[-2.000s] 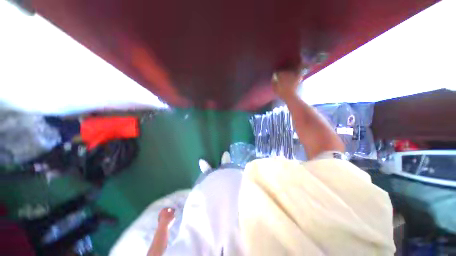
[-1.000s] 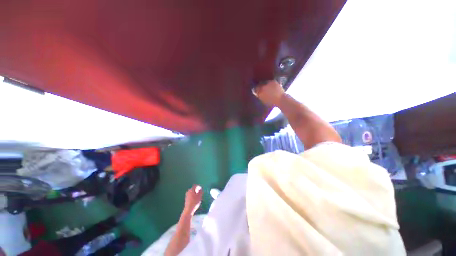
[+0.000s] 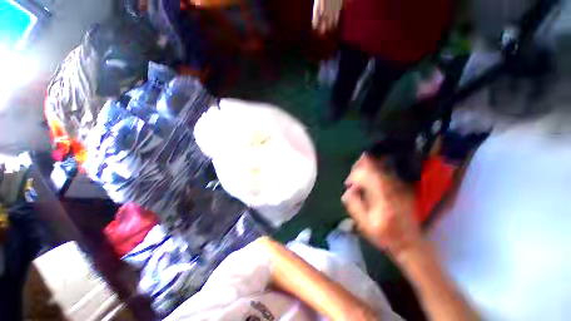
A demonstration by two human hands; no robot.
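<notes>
My right hand is raised at centre right, blurred, with curled fingers; I cannot tell whether it holds anything. My left forearm crosses the lower middle in front of white cloth with small dark print. My left hand cannot be made out at the forearm's far end. A round white sack with pale cloth inside stands beyond my arms. Grey-blue bagged garments in shiny plastic lie heaped to its left. The cream garment cannot be made out.
A person in dark red is at the top, with one hand showing. An orange-red thing lies behind my right hand. A large pale surface fills the right. A pale box is lower left.
The view has swung from the dark red surface to the workshop. The white sack, heaped bags and person now show. The cream cloth on my lap is no longer visible.
</notes>
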